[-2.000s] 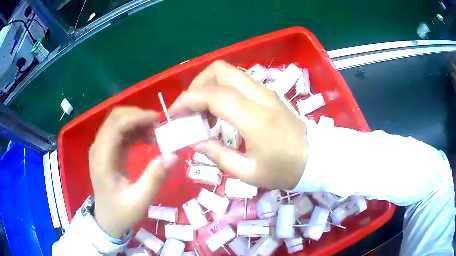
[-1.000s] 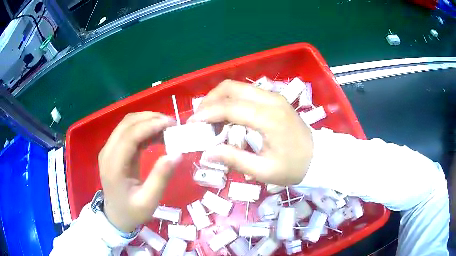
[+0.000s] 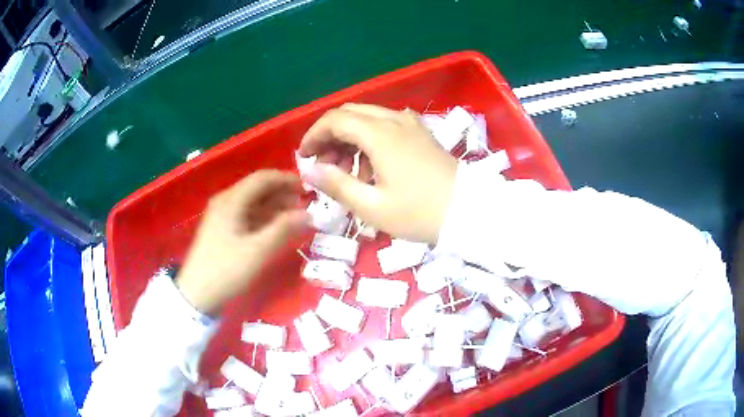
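Note:
A red tray [image 3: 151, 244] in front of me holds a heap of white plastic units [image 3: 382, 293] with thin pins sticking out. My right hand [image 3: 387, 167] is over the tray's upper middle, with a white unit [image 3: 305, 167] between thumb and fingers; most of that unit is hidden by the fingers. My left hand [image 3: 241, 236] is blurred, over the tray's left part, just left of the right hand. Its thumb and fingers are apart and nothing shows in it. More white units lie just below the right hand.
A blue tray [image 3: 49, 326] stands at the left, with white strips [image 3: 99, 301] between it and the red tray. A green conveyor [image 3: 343, 41] curves behind, bearing scattered white units [image 3: 594, 39]. Metal posts and wired equipment [image 3: 41, 81] are at upper left.
The unit that both hands held between them no longer shows there. My left hand has come off to the left and lower; my right hand has moved up and left.

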